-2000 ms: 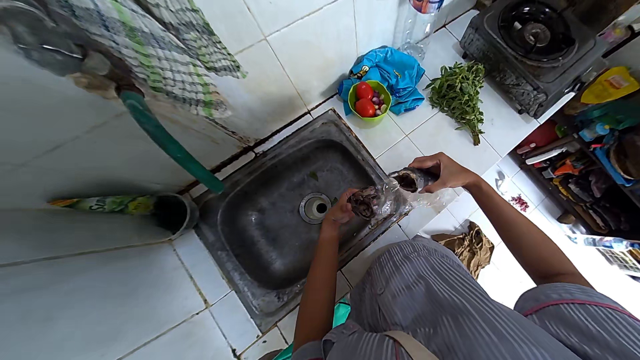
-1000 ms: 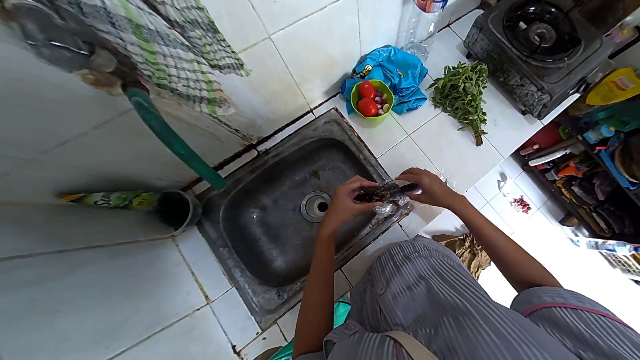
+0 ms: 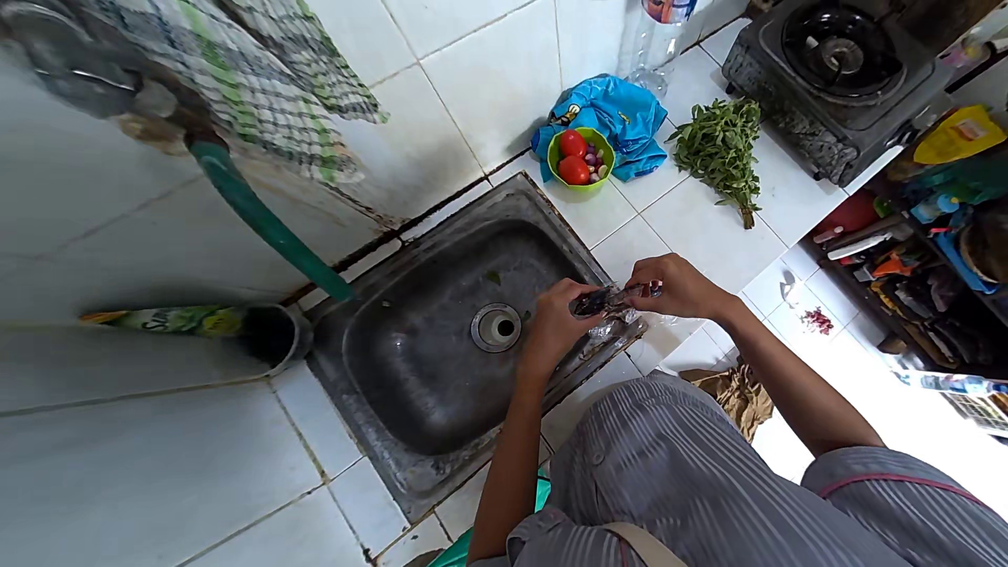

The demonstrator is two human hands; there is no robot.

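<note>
Over the right edge of a metal sink (image 3: 425, 378), my left hand (image 3: 563, 319) grips one end of a dark, wet-looking item (image 3: 600, 301), possibly fish; its exact kind is unclear. My right hand (image 3: 669, 287) pinches the other end, where a small reddish bit shows at the fingers. Clear plastic film (image 3: 606, 329) lies beneath the item at the sink's rim. To the left of both hands is the round drain (image 3: 496, 327), with a small green leaf bit in the basin near it.
A green hose (image 3: 268, 224) hangs over the sink's left corner. Beyond the sink stand a green bowl (image 3: 600, 142) of tomatoes and shallots, a blue plastic bag (image 3: 630, 118), leafy greens (image 3: 720, 150), a plastic bottle (image 3: 654, 47) and a gas stove (image 3: 835, 87). Crumpled brown paper (image 3: 740, 398) lies at right.
Two seconds ago my hands held two dark pieces apart, with plastic hanging between them. Now the hands are close together, both on the dark item, and the plastic lies lower, at the sink's rim.
</note>
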